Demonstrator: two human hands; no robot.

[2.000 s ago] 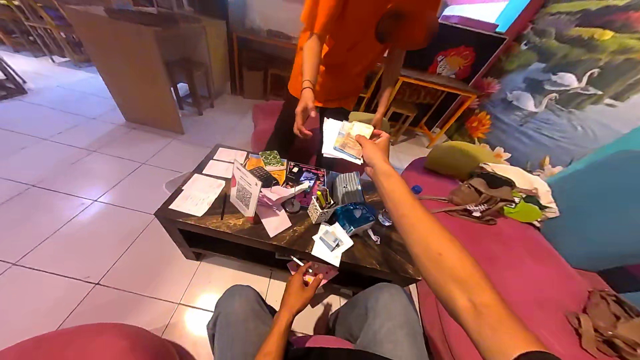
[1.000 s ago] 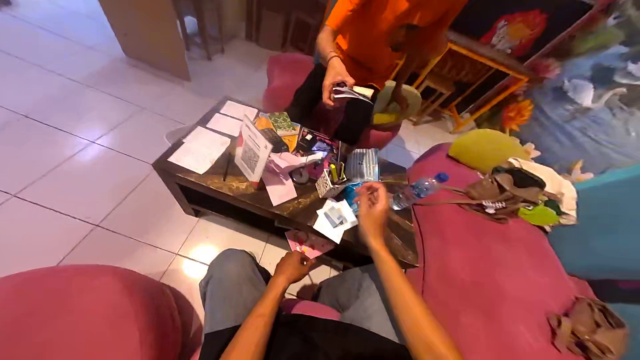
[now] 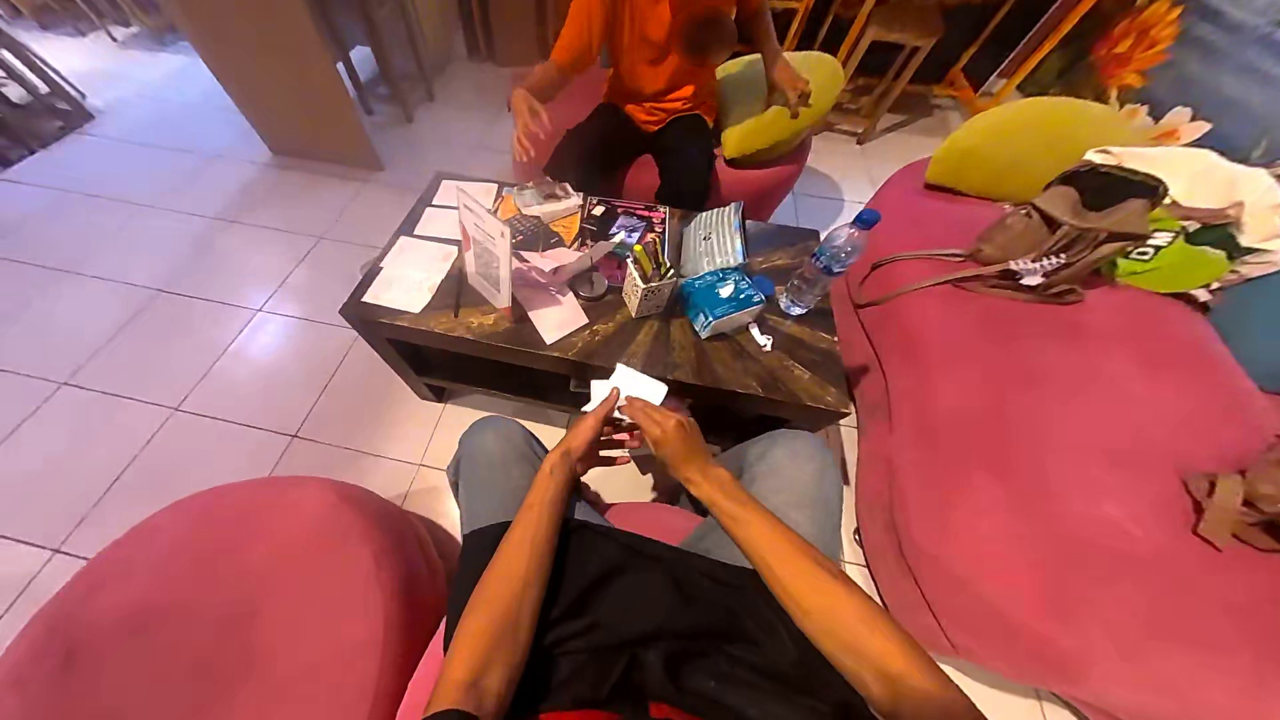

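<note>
White paper slips (image 3: 637, 385) are held between my two hands, just in front of the near edge of the dark wooden coffee table (image 3: 460, 330). My left hand (image 3: 592, 438) grips them from the left, and something pinkish shows by its fingers. My right hand (image 3: 672, 437) has its fingers on the slips from the right. Beyond them on the table are a white pen holder (image 3: 648, 294) with pens, a blue tissue pack (image 3: 720, 302), a roll of tape (image 3: 590, 285), pink paper (image 3: 548, 308) and a standing sign with a printed code (image 3: 485, 245).
A water bottle (image 3: 828, 262) stands at the table's right end; white sheets (image 3: 410, 273) lie at its left. Across it sits a person in an orange shirt (image 3: 655, 60). A pink sofa (image 3: 1040, 430) with a brown bag (image 3: 1060, 225) is at right, a pink seat (image 3: 230, 590) at left.
The person in orange, standing two seconds ago, now sits. My right hand has come back from reaching over the table to join my left. The white slips from the table's near edge are now in my hands.
</note>
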